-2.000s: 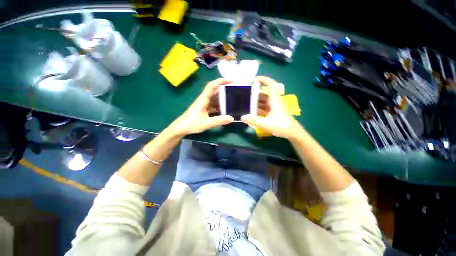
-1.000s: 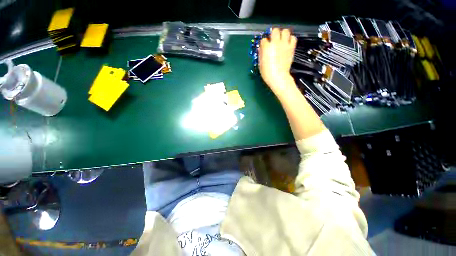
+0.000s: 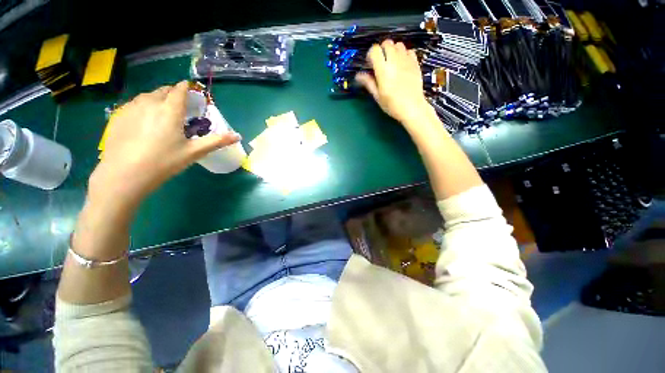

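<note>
My left hand holds a white housing near its open end, between thumb and fingers. A small dark round part shows in that end, and a thin red wire rises above it. My right hand lies on the left side of the pile of display and cable assemblies, over black cables beside the bunched blue cable ends. Its thumb is apart from its fingers. Whether it grips a cable cannot be told.
Glare-lit white and yellow sheets lie on the green mat at centre. A bag of parts is at the back. Yellow stacks stand back left; another white housing lies far left. Yellow pieces are far right.
My left hand, out of view one second ago, now holds a white housing over where the spare screens lay. My right hand stays at the cable pile. The view has shifted right.
</note>
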